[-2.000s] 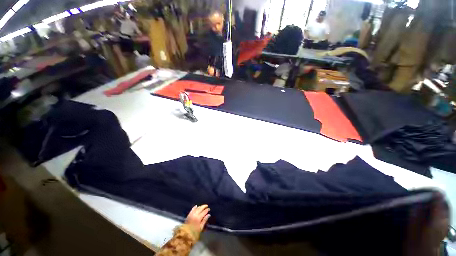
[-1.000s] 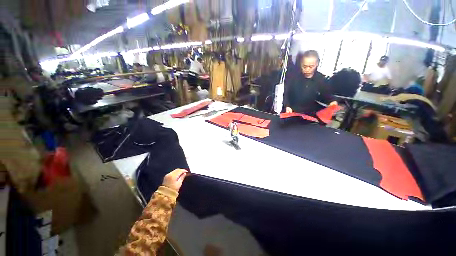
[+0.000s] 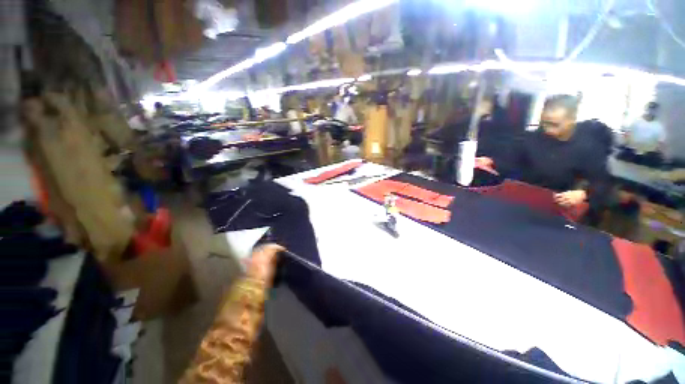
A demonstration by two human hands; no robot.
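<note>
The dark fabric runs from my left hand to the lower right, its thin pale edge taut across the near side of the white cutting table. My left hand, blurred and in a patterned brown sleeve, grips the fabric's edge at the near table edge. More of the dark cloth lies in a gathered heap beyond my hand toward the far left table end. My right hand is not in view.
A small upright cutting machine stands mid-table. The far dark fabric lay bears red pattern pieces. A person in black across the table handles a red piece. Another red piece lies at the table's far end. A cardboard box stands left.
The view has turned left. My left hand has gone from resting on the cloth to gripping its edge, lifting and drawing it leftward. The bunched near cloth is now stretched. The other person has moved a red piece.
</note>
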